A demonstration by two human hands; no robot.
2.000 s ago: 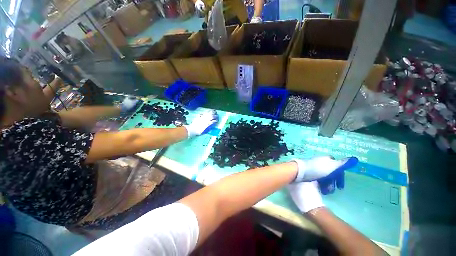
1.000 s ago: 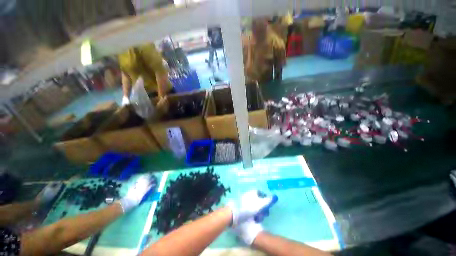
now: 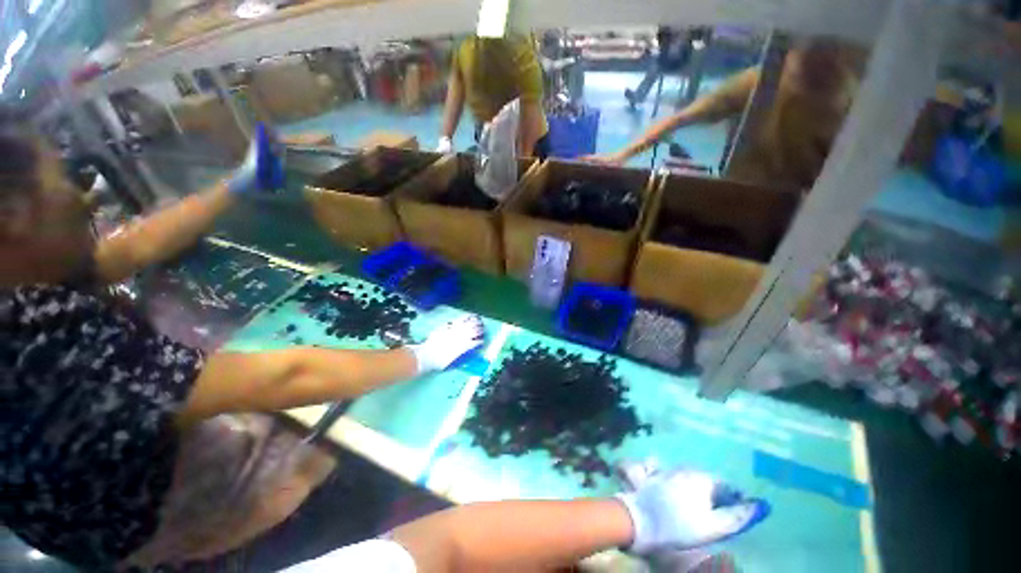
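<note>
My left hand point(image 3: 689, 509), in a white glove with blue fingertips, is low at the right over the turquoise sheet point(image 3: 812, 532). Its fingers point right and are blurred; whether it holds anything cannot be told. My right hand point(image 3: 685, 559) shows only as a blurred sliver below my left hand, cut off by the bottom edge; its fingers and any held part are hidden. A heap of black plastic parts point(image 3: 549, 405) lies on the sheet left of my hands. Behind it are a blue parts bin point(image 3: 596, 318) and a black tray of small silver parts point(image 3: 657, 338).
A grey metal post point(image 3: 812, 218) stands behind my hands. Cardboard boxes point(image 3: 565, 238) and a smartphone point(image 3: 550, 272) stand behind the bins. Red-wired round parts point(image 3: 907, 336) are piled at right. A worker at left point(image 3: 280, 381) has one gloved hand near another black heap point(image 3: 353, 310).
The view has swung, first right and then back left. My hands now sit lower in the picture, and my right hand is mostly out of view. The left worker's far hand has risen.
</note>
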